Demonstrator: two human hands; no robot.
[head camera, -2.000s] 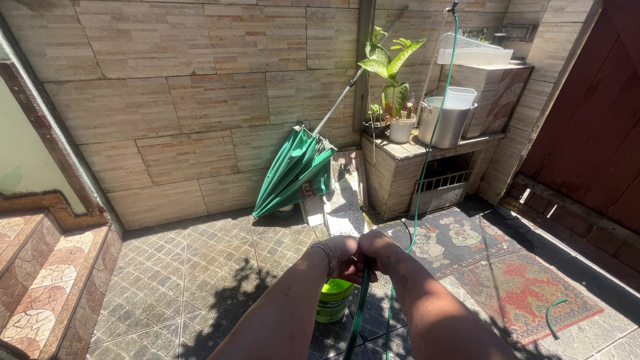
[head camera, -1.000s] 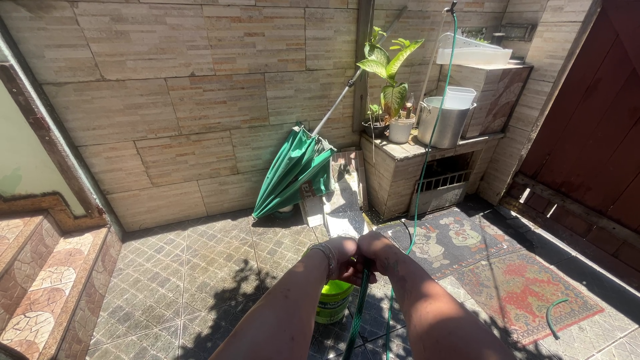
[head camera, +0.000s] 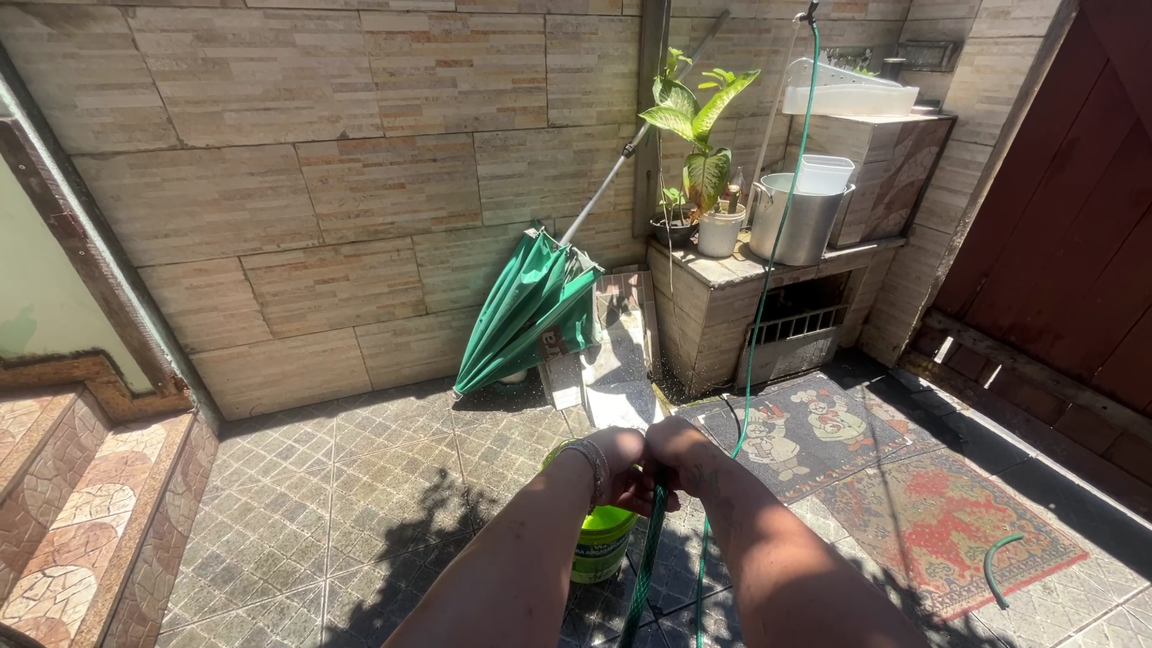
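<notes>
My left hand (head camera: 619, 463) and my right hand (head camera: 679, 450) are together at the lower middle, both closed around a green garden hose (head camera: 644, 558) near its end. The hose end itself is hidden by the fingers. Fine water drops fly beyond the hands, toward the corner by the tiled bench. Below and partly behind my left hand stands a lime-green plastic bucket (head camera: 601, 544) on the floor tiles. A thinner green hose (head camera: 765, 297) runs from a tap (head camera: 812, 11) on the wall down past my right forearm.
A folded green parasol (head camera: 531, 315) leans on the tiled wall. Potted plants (head camera: 718, 229) and a metal pot (head camera: 794, 220) stand on a tiled bench (head camera: 706, 315). Two mats (head camera: 954, 526) lie at right, with a short hose piece (head camera: 993, 571). Tiled steps (head camera: 99, 504) are at left, a dark red gate (head camera: 1062, 216) at right.
</notes>
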